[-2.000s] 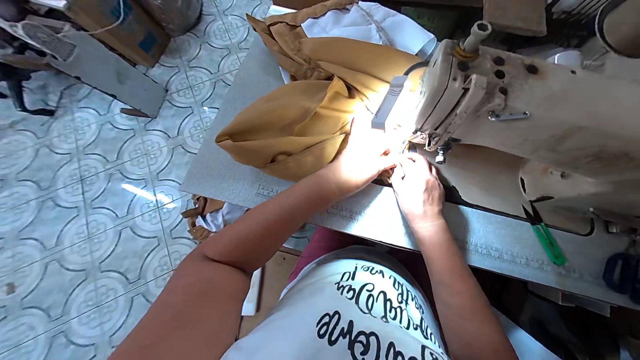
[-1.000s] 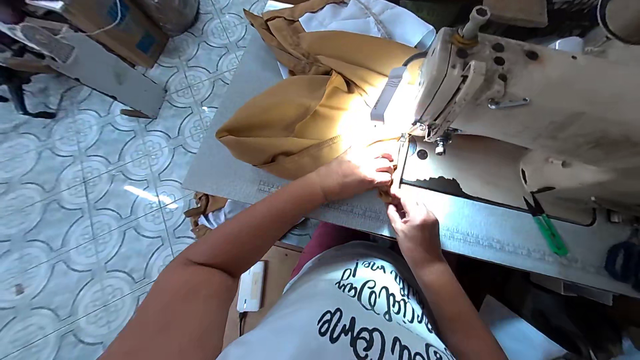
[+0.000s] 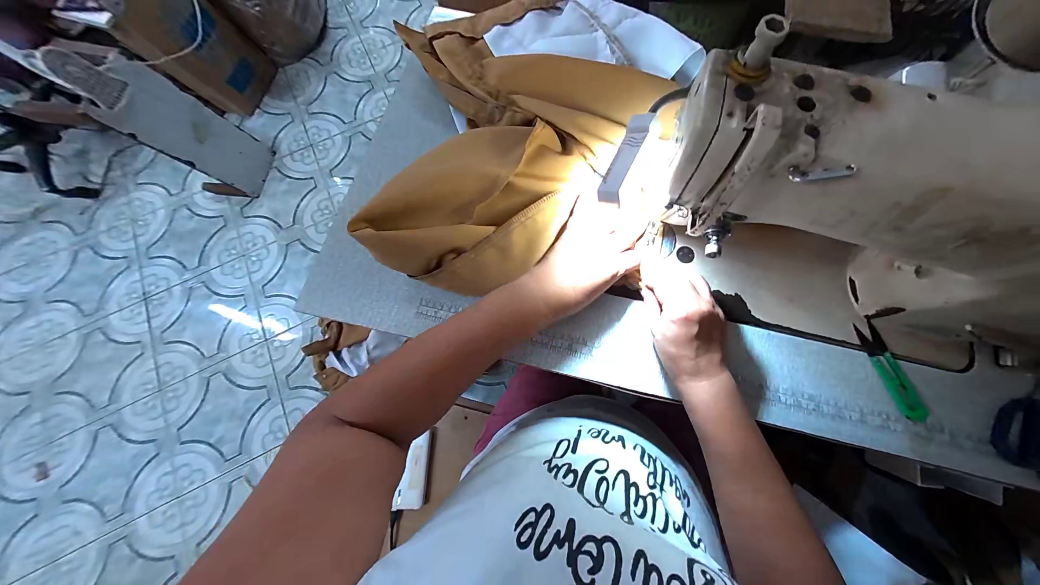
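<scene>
Mustard-yellow fabric [image 3: 463, 203] lies bunched on the grey table, left of the sewing machine's head [image 3: 707, 138]. My left hand [image 3: 581, 260] rests on the fabric's near right edge, its fingers at the needle area. Just right of it, my right hand [image 3: 686, 321] has its fingers closed at the fabric's edge in front of the needle. Strong lamp glare washes out the fingertips and the needle, so the exact grip of the left fingers is hidden. White fabric [image 3: 601, 32] lies behind the yellow cloth.
Green-handled thread snips [image 3: 894, 374] lie on the machine bed's right side. A dark blue object [image 3: 1016, 431] sits at the table's right edge. More brown and white cloth [image 3: 345, 353] hangs below the table's left front edge. A cardboard box [image 3: 203, 57] stands on the tiled floor.
Compared with one second ago, my right hand has moved up toward the needle, and my left hand has moved slightly up as well. The large yellow fabric has stayed nearly in place.
</scene>
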